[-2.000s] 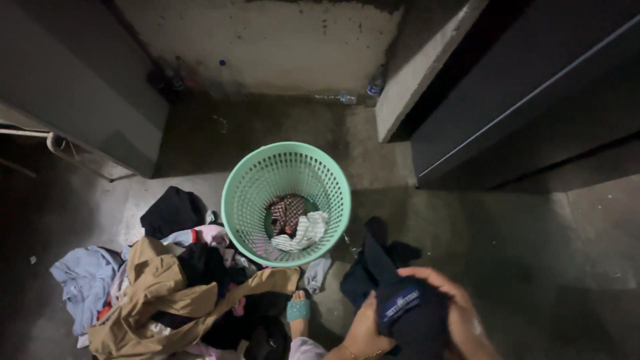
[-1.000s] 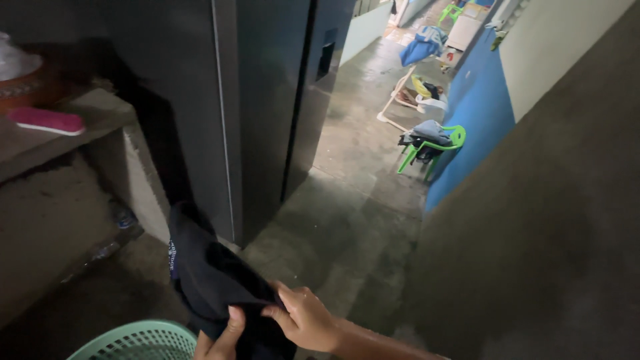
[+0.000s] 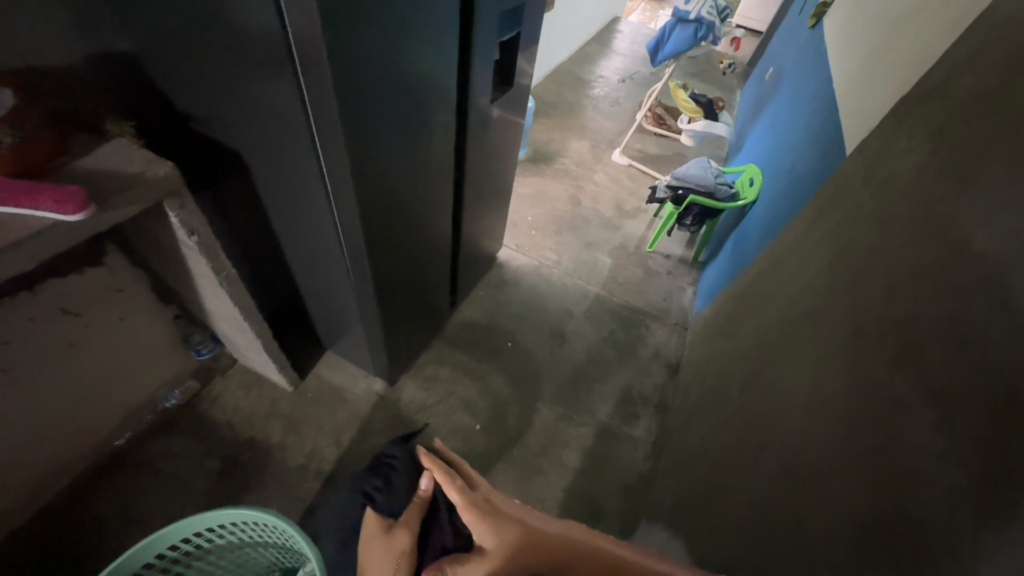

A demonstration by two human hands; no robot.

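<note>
At the bottom middle, a dark cloth garment (image 3: 388, 484) is bunched between my two hands. My left hand (image 3: 394, 528) grips it from the near side, with the thumb pointing up. My right hand (image 3: 480, 508) lies against its right side, fingers stretched toward the left thumb; whether these fingers grip the cloth is hard to tell. Left of the hands stands a green perforated plastic laundry basket (image 3: 228, 524), cut off by the lower edge, its contents mostly hidden.
A tall dark refrigerator (image 3: 400, 160) stands ahead. A concrete shelf (image 3: 104, 176) with a pink brush-like object (image 3: 44, 198) is at left, plastic bottles (image 3: 200, 342) below. Beyond are a green chair (image 3: 748, 188) with clothes, a blue wall (image 3: 768, 152) and a folding frame (image 3: 640, 124).
The view has swung from the basket and clothes pile toward the passage. The dark garment, spread between my hands a second ago, is now bunched lower in the view.
</note>
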